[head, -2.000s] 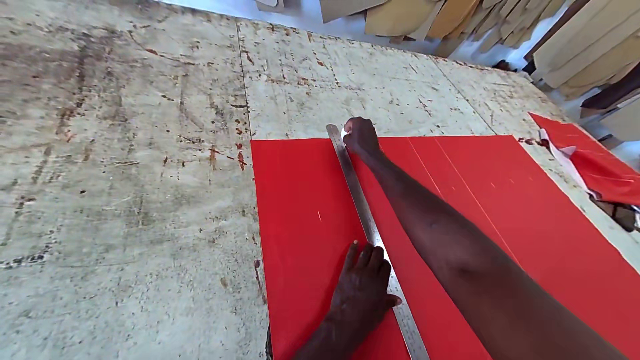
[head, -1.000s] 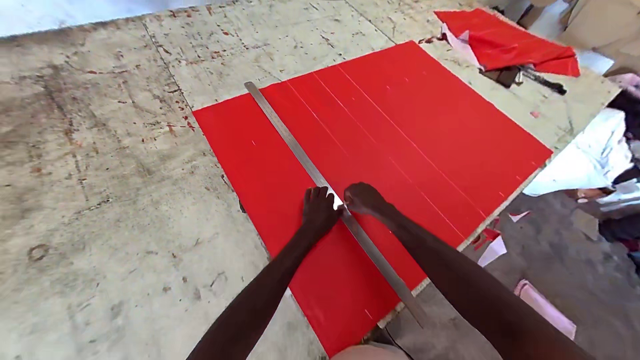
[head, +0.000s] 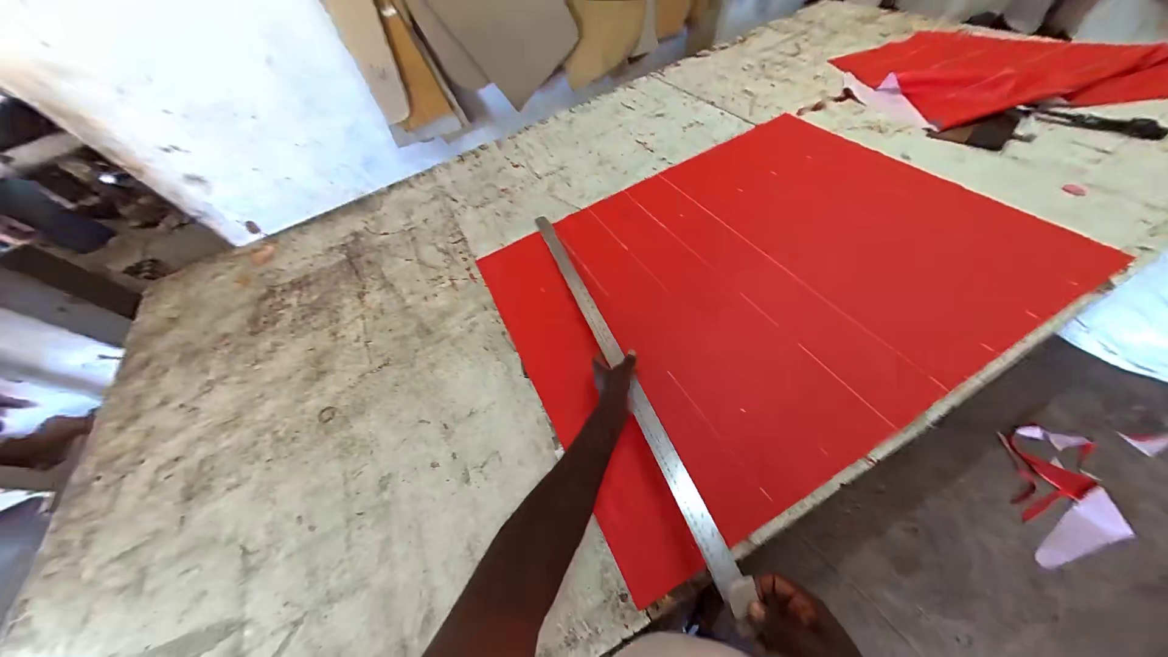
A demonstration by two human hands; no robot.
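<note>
A sheet of red material (head: 867, 274) with thin pale lines drawn across it lies flat on the worn table. Across its left part lies a long metal ruler (head: 672, 465), its near end reaching past the sheet's near edge. My left hand (head: 616, 372) presses on the ruler about midway, fingers on the metal. At the ruler's near end is my right hand (head: 787, 613), with a small pale piece (head: 744, 595) at its fingertips; whether the hand grips that piece or the ruler's end, I cannot tell.
Crumpled red material (head: 995, 73) and dark tools (head: 1095, 120) lie at the table's far right. Card patterns (head: 497, 41) hang beyond the back edge. Red and pale scraps (head: 1086, 529) lie on the floor at right. The worn tabletop (head: 365, 438) extends left.
My right hand has moved from beside my left hand to the ruler's near end. The ruler now lies closer to the sheet's left edge. The view has swung considerably.
</note>
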